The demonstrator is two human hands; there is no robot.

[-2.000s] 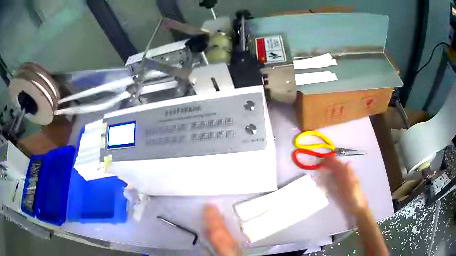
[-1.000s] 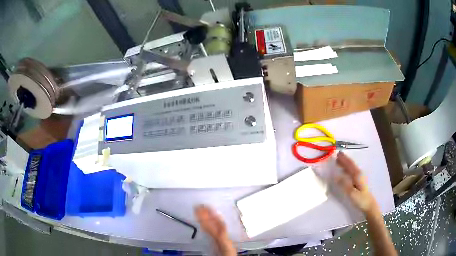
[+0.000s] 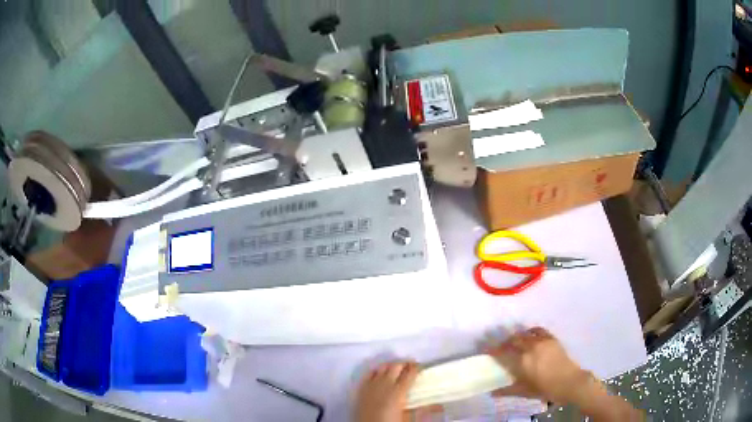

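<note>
A strip bundle, a thick whitish block with fine lines along its edge, lies near the bench's front edge. My left hand grips its left end. My right hand grips its right end, fingers over the top. The underside of the bundle and parts of both hands are hidden or cut off by the lower edge.
The cutting machine stands behind the hands. Scissors lie to the right, a hex key to the left. Blue trays stand far left. A cardboard catch box with two strips on its flap is back right.
Both hands have moved in from beside the bundle and taken hold of its ends. The bundle now shows its lined edge rather than its broad flat face. The camera view has shifted a little.
</note>
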